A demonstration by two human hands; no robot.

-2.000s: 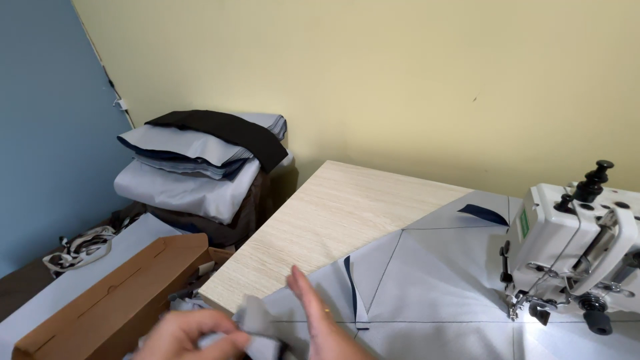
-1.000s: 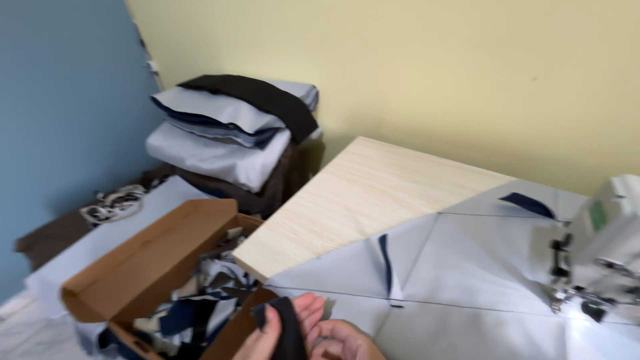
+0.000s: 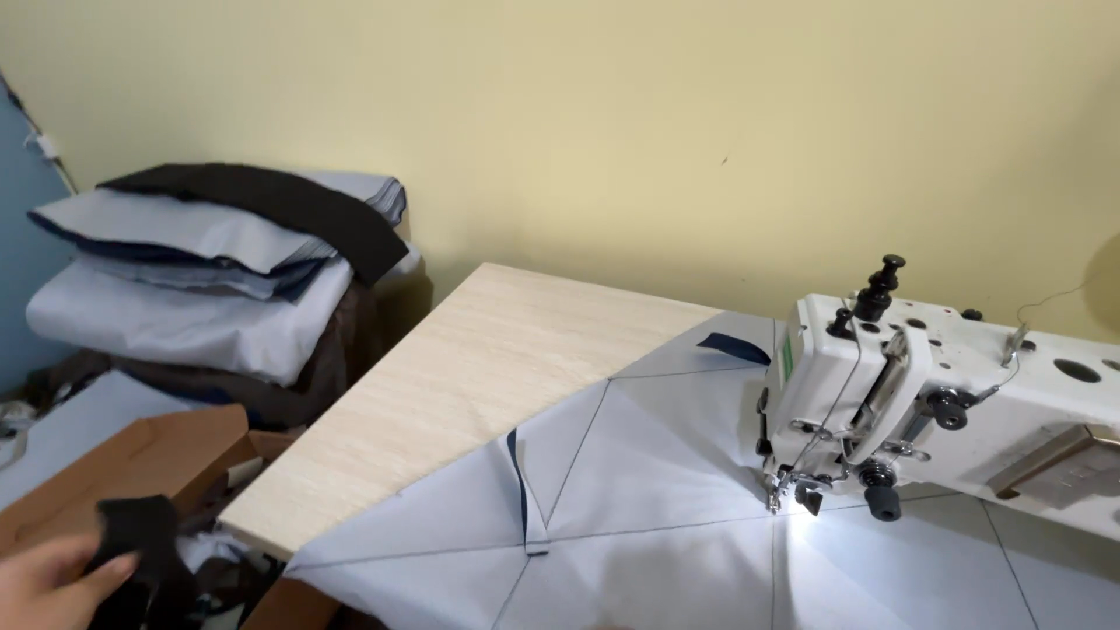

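My left hand [image 3: 61,577], at the lower left edge, grips a piece of black fabric [image 3: 140,547] between thumb and fingers above an open cardboard box of fabric scraps. My right hand is out of sight, apart from what may be a fingertip at the bottom edge. Light grey fabric [image 3: 674,455] with dark drawn lines and narrow navy strips lies on the wooden table and under the needle area of a white sewing machine [image 3: 954,385], whose lamp is lit.
The cardboard box [image 3: 166,446] stands left of the wooden table top [image 3: 455,367]. Behind it rises a stack of folded grey fabric [image 3: 201,306] with a black strip [image 3: 289,206] over it. A yellow wall is behind the table.
The hands were together in front of me, with black fabric between them a second ago. My left hand is now at the far left with black fabric, over the box. The view has swung.
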